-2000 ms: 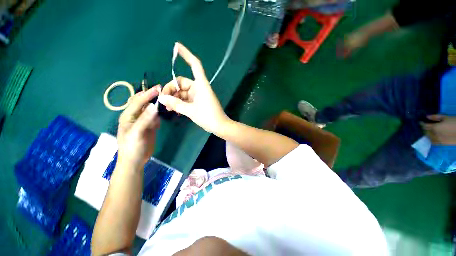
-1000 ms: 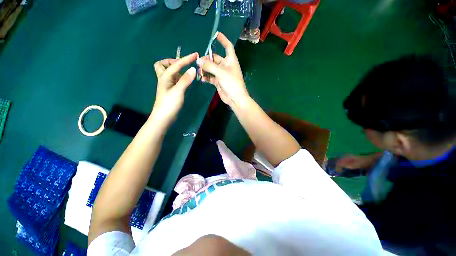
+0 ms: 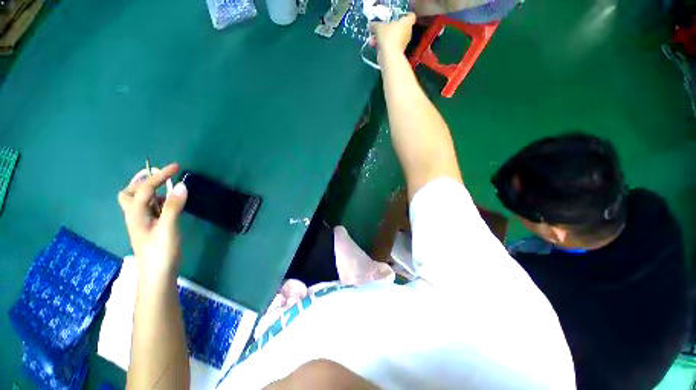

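Note:
My left hand is over the bench at the left. A thin pale tool, possibly tweezers, sticks up from between its fingers. My right hand is stretched to the far bench edge at the top, its fingertips at a white thing. A pale strip loops just below it; whether the fingers grip it is unclear. A blue PCB panel lies on a white sheet, partly hidden by my left forearm. Stacked blue panels lie further left.
A black phone lies right of my left hand; a tape roll is mostly hidden behind the fingers. A red stool stands beyond the bench edge. A person with dark hair and a black top is low at the right, near a cardboard box.
My hands have parted. My right hand has moved up to the far bench edge; my left hand has moved down and left beside the phone. The person's head is slightly lower.

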